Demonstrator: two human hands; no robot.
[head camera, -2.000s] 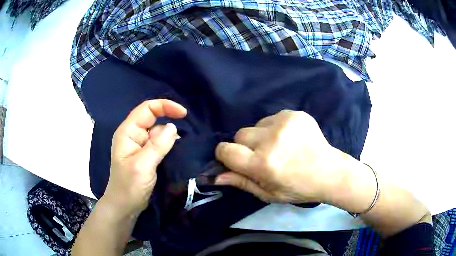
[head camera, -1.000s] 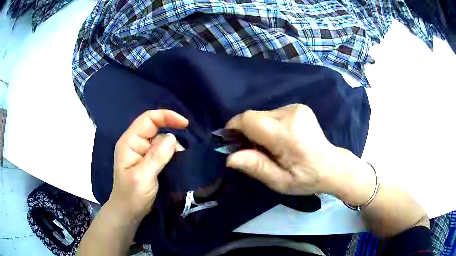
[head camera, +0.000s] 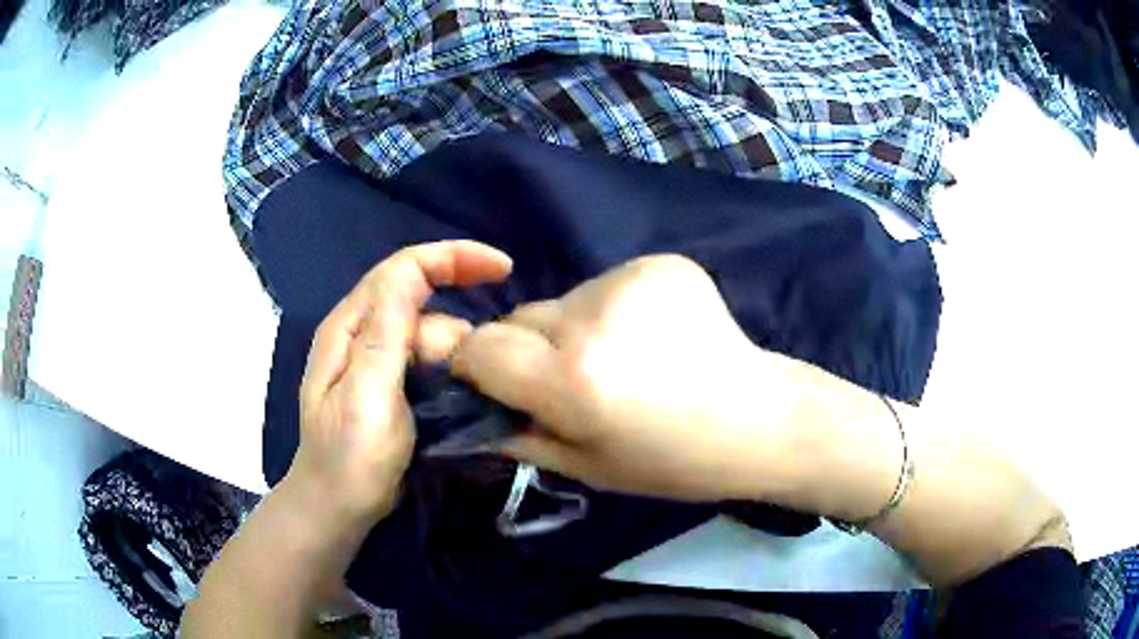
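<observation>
A garment lies in front of me, with a smooth dark navy panel (head camera: 749, 262) nearest and blue, white and brown plaid fabric (head camera: 625, 106) crumpled beyond it. My left hand (head camera: 375, 375) pinches the navy cloth between thumb and finger, its index finger raised and curved. My right hand (head camera: 637, 375) touches the left fingertips. It is closed around thread snips, of which only a blurred blade (head camera: 465, 437) shows below its fingers; the rest is hidden in the palm. A white hanger loop (head camera: 540, 509) stands out on the dark cloth below the right hand.
The garment lies on a white table (head camera: 138, 312) with a curved edge. A dark floral item (head camera: 131, 531) is below the table at the left. More plaid cloth (head camera: 999, 38) lies at the far right. Blue material shows at the lower right corner.
My right hand has moved left with the snips, from beside the left hand to its fingertips. The snips' blades were in clear view a second ago. The whole view has shifted slightly.
</observation>
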